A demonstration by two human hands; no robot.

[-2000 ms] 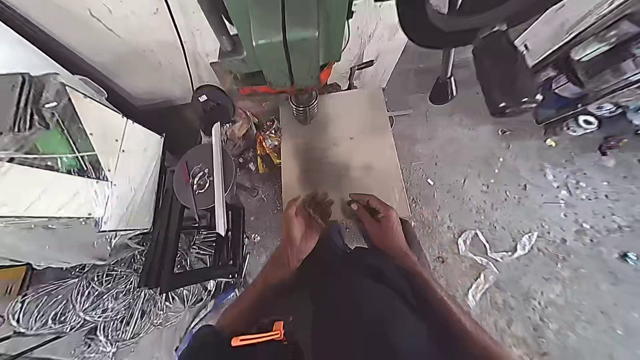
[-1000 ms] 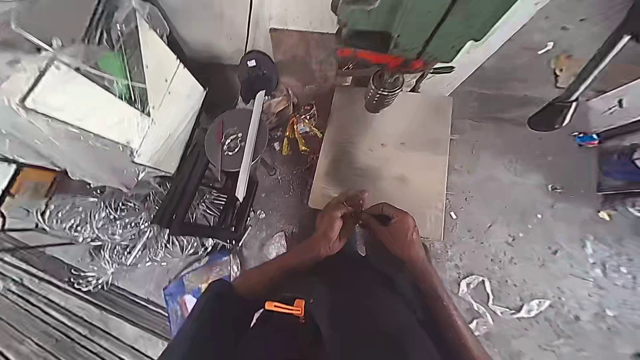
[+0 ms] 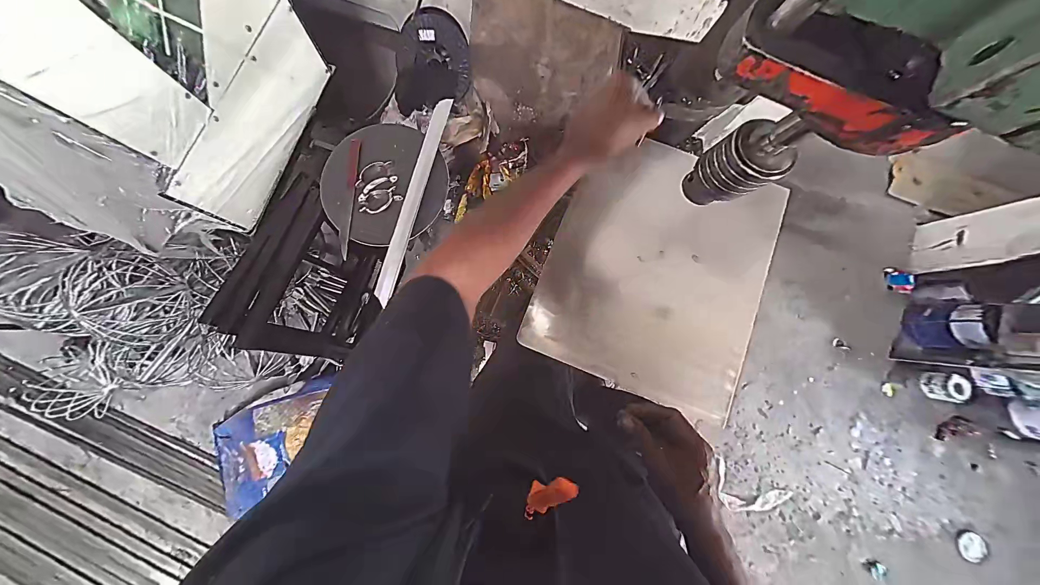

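My left hand (image 3: 611, 122) reaches out past the far left corner of a pale flat board (image 3: 650, 284), beside the machine. Its fingers are curled and blurred, and I cannot tell whether they grip anything. Down by my lap, at the board's near edge, is my right hand (image 3: 670, 443), dark and partly in shadow; its fingers are unclear. A ribbed spindle chuck (image 3: 739, 161) of the green and red machine (image 3: 845, 101) hangs over the board's far right part.
On the left, a round dark disc (image 3: 385, 185) carries small metal rings, with a pale metal strip (image 3: 414, 203) across it. Bundled wire (image 3: 122, 309) lies farther left. A dark spool (image 3: 435, 58) stands behind. Bottles and cans lie on a shelf (image 3: 959, 357) at right.
My hands were together at the board's near edge. The left has moved far forward beside the machine, while the right stays near my lap. The view has shifted.
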